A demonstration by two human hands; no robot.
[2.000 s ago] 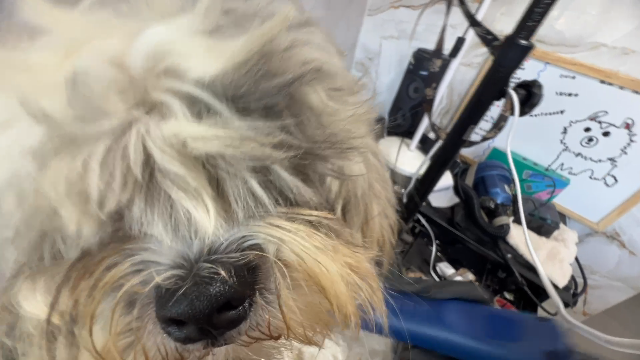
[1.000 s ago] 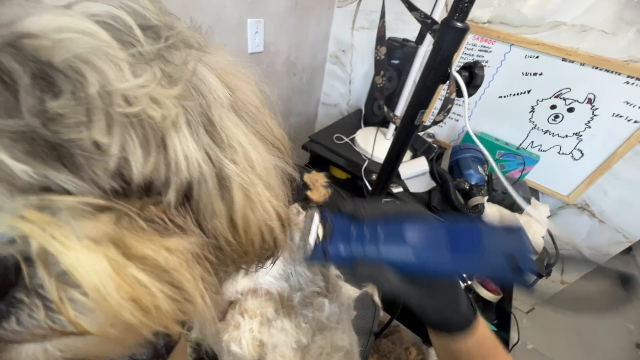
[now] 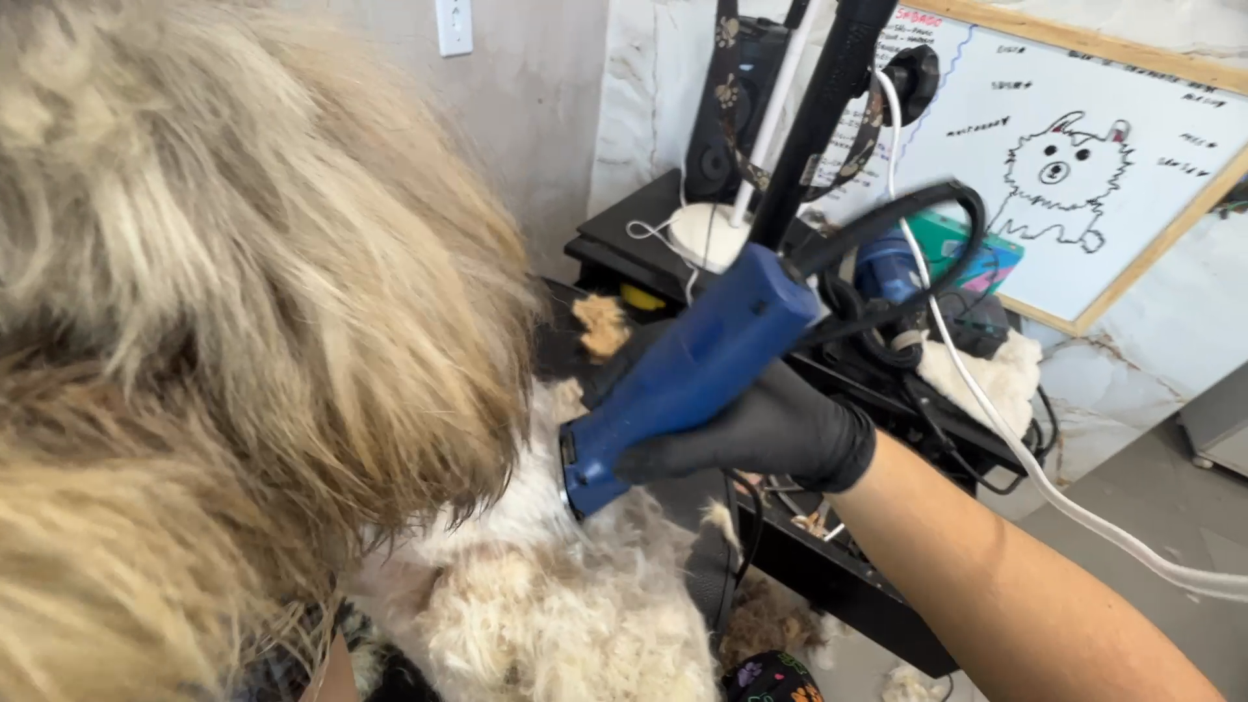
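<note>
Shaggy tan and grey fur on a dog's head (image 3: 292, 253) fills the left side, close to the camera. My right hand (image 3: 751, 429), in a black glove, is closed around a blue electric hair clipper (image 3: 692, 361) with a black cord rising from its back end. The clipper's blade end rests against short white fur (image 3: 531, 478) on the dog's body. Below it lies a thick mass of loose-looking cream fur (image 3: 575, 624). I do not see my left hand; the dog's head covers much of that side.
A black upright post (image 3: 824, 117) and a white cable (image 3: 985, 409) stand close behind my wrist. Beyond are a black shelf (image 3: 624, 234), a white round base (image 3: 707, 234), a speaker (image 3: 731, 107), a whiteboard (image 3: 975, 127) with a dog drawing, and a white cloth (image 3: 985, 375).
My right hand came into view holding the clipper, which has turned from level to slanting, its blade end now lower, against the white fur. The dog's nose, visible earliest, no longer shows.
</note>
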